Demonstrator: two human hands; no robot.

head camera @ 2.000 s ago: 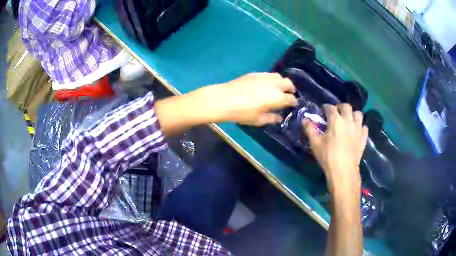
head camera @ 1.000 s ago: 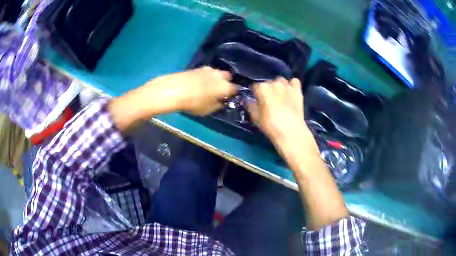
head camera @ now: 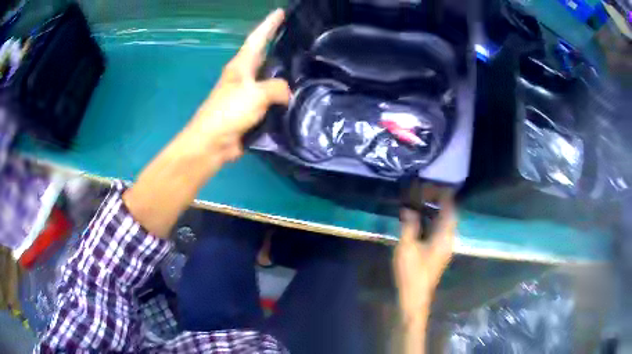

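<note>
A glossy black blister tray [head camera: 388, 52] is in front of me at the bench edge, large in view. A crinkly clear bagged part [head camera: 367, 135] with a red and white bit lies in its front hollow. My left hand [head camera: 242, 97] is at the tray's left side, thumb on the rim and fingers stretched along the outer wall. My right hand [head camera: 426, 249] is low at the front right corner, finger and thumb around its dark edge; the fingertips are blurred.
A black tray stack [head camera: 59, 76] stands on the green bench at far left. More black trays with a shiny bag [head camera: 551, 152] lie to the right. Shiny bags [head camera: 516, 321] show below the bench edge at lower right. Purple plaid clothing of another person [head camera: 28, 183] is at left.
Both hands have left the bagged part and moved apart to the tray's sides. The tray now looks larger and closer. The view has turned, shifting the bench and neighbouring trays.
</note>
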